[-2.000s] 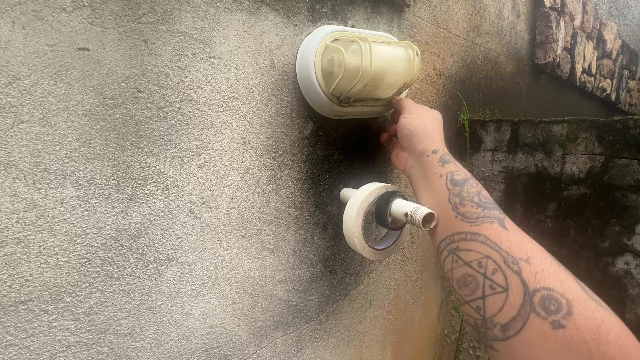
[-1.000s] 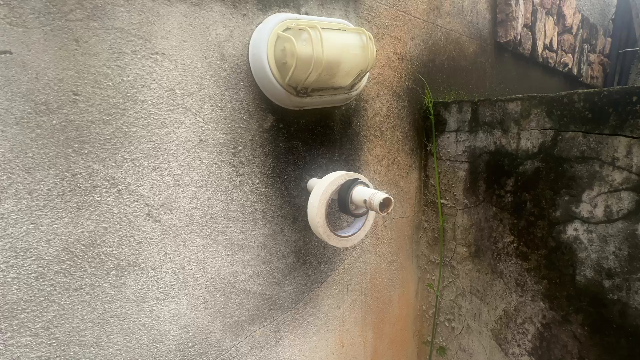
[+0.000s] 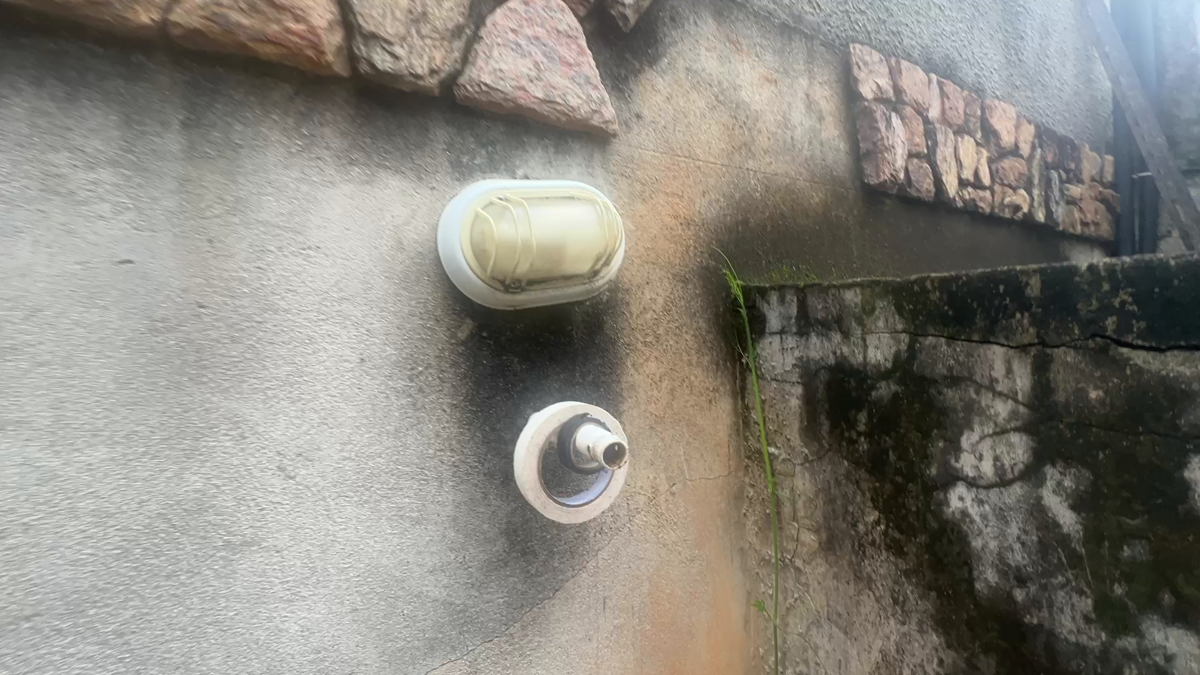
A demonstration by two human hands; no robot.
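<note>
Neither my left hand nor my right hand is in the head view. An oval bulkhead wall lamp [image 3: 553,242] with a white rim and a yellowed, ribbed cover is fixed to the rough plaster wall. Below it a white plastic pipe [image 3: 595,444] sticks out from the wall, its end uncapped. A roll of pale tape [image 3: 532,459] hangs around this pipe, and a black ring [image 3: 567,442], perhaps a second roll of tape, sits around it too.
Rough stone cladding [image 3: 534,66] crosses the wall above the lamp, with more stone cladding [image 3: 975,141] at upper right. A cracked, dark-stained low wall [image 3: 994,450] meets the plaster wall on the right. A thin green plant stem [image 3: 761,422] runs down that corner.
My right hand touched the lamp's lower right edge two seconds ago and has since left the view. The view has shifted, bringing the upper stones into sight.
</note>
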